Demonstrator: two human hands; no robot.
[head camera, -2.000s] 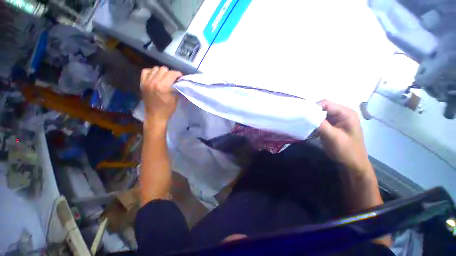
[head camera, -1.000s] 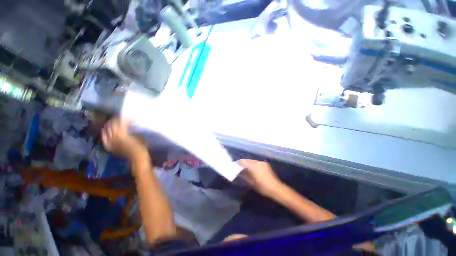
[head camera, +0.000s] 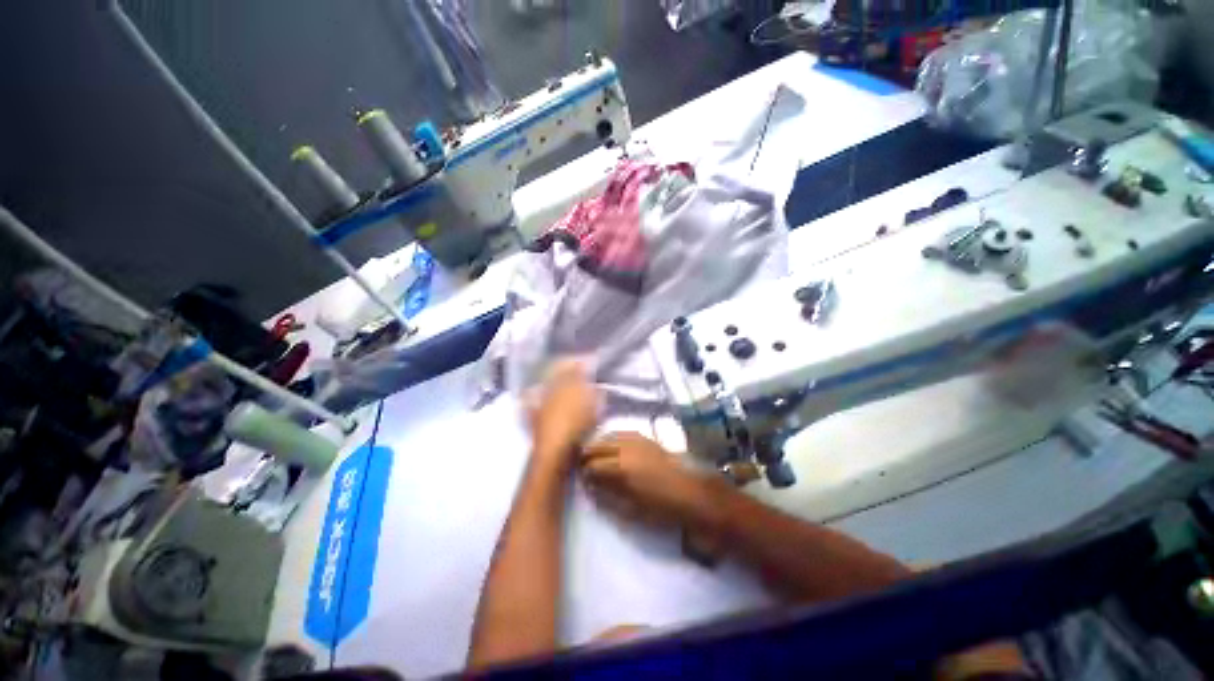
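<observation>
A pale grey-white garment (head camera: 706, 253) with red checked fabric (head camera: 616, 224) lies in loose folds behind and left of the sewing machine head (head camera: 746, 349). My left hand (head camera: 566, 410), blurred, is at the garment's near edge; its grip is unclear. My right hand (head camera: 639, 476) has curled fingers and is just right of and below my left hand, beside the needle area (head camera: 759, 459). Whether it holds cloth is hidden. The white surface under my forearms is too bright to tell cloth from table.
The white table has a blue JACK sticker (head camera: 349, 545) at left. Another sewing machine (head camera: 533, 127) and thread cones (head camera: 386, 144) stand behind. A machine part with a round vent (head camera: 171, 580) is at lower left. Red-handled tools (head camera: 1156, 428) lie at right. A clear plastic bag (head camera: 992, 80) is at back right.
The view has swung up over the table. The long pale piece stretched between my hands below the table edge is no longer seen so; both hands are now close together beside the machine head.
</observation>
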